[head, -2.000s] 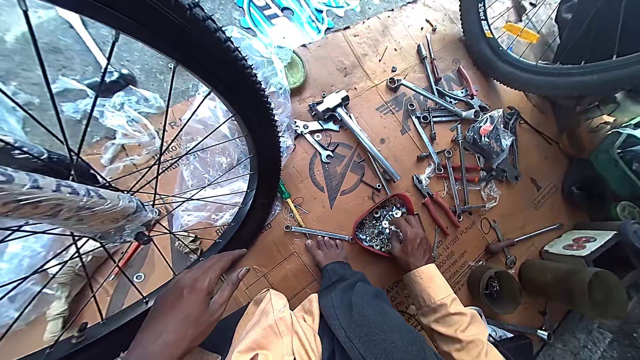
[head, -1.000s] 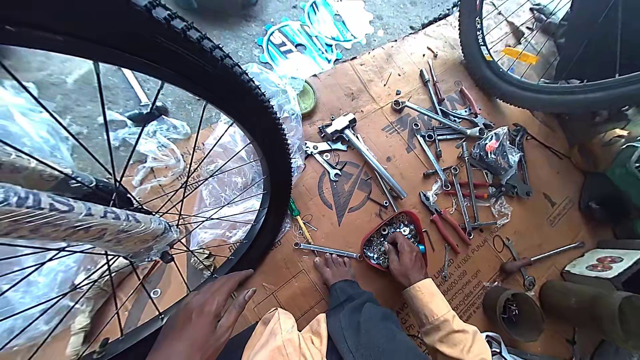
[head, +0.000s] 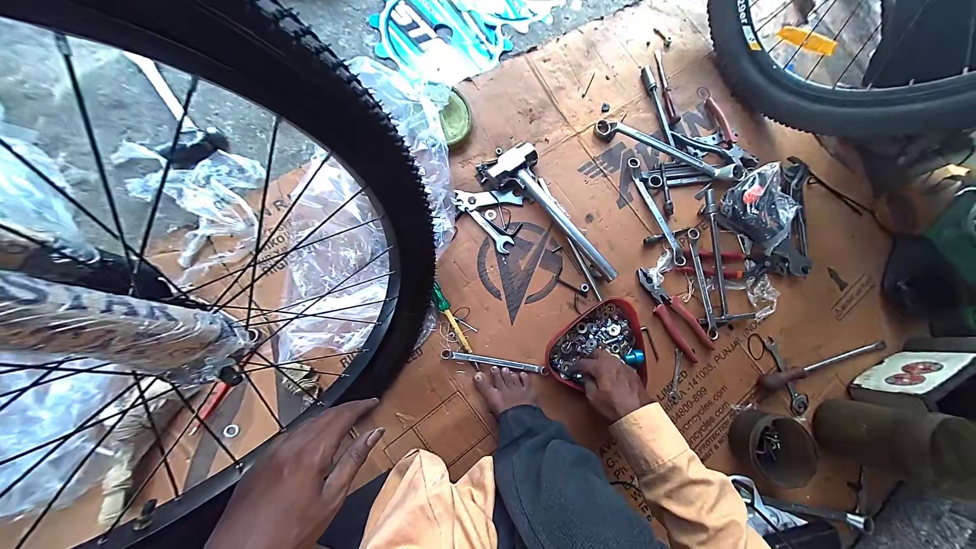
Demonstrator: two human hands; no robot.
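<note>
My left hand (head: 305, 473) rests against the lower rim and tyre of a bicycle wheel (head: 415, 252), thumb apart from the fingers; whether it grips the wheel cannot be told. Spokes run to a hub beside a plastic-wrapped fork leg (head: 114, 324). My right hand (head: 610, 385) has its fingertips down among nuts, washers and other small hardware (head: 598, 332) in a red tray (head: 639, 324); what they touch is hidden. A teal part (head: 634, 357) lies by the fingers. A combination wrench (head: 496, 362) lies left of the tray, near a bare foot (head: 503, 389).
On the printed cardboard (head: 549, 99) lie a hammer (head: 560, 210), red-handled pliers (head: 675, 313), several wrenches (head: 663, 149) and a yellow-green screwdriver (head: 454, 320). Another bicycle wheel (head: 839, 110) is at upper right. A can of small parts (head: 774, 450) stands at lower right. Clear plastic wrap lies behind the spokes.
My right hand has shifted within the red tray, its fingers now toward the lower left part of the hardware. My left hand stays at the wheel. The view has shifted slightly.
</note>
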